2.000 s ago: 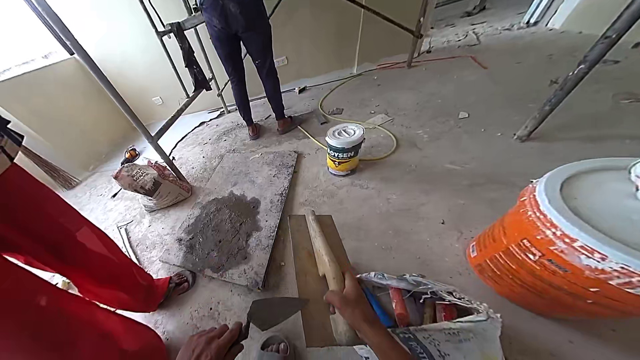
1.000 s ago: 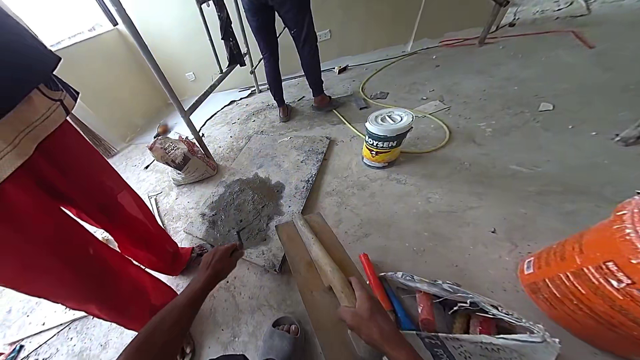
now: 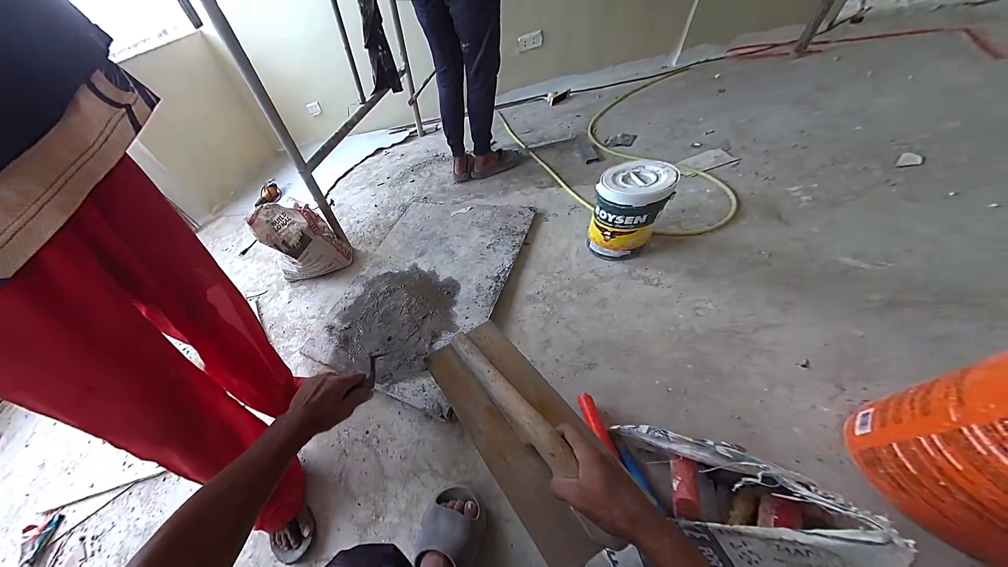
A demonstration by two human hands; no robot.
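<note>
My left hand (image 3: 329,400) is closed round the handle of a trowel (image 3: 373,368), whose blade is hard to make out against the pile of wet mortar (image 3: 398,315). That mortar lies on a flat mixing board (image 3: 472,236) on the floor. My right hand (image 3: 583,476) grips the wooden handle (image 3: 516,409) of a long plasterer's darby (image 3: 465,394); the far end of its flat board reaches the near edge of the mixing board, close to the mortar.
Beside my right forearm sits an open sack of tools (image 3: 732,504). An orange bucket (image 3: 937,449) stands right, a lidded Boysen paint pail (image 3: 634,209) ahead near a yellow hose (image 3: 732,201). A person in red trousers (image 3: 157,331) stands left; another (image 3: 468,71) stands by scaffolding (image 3: 276,118). A cement bag (image 3: 299,240) leans nearby.
My left hand has moved forward from near my feet to the mortar pile, carrying the trowel. My right hand still holds the darby. The view has shifted.
</note>
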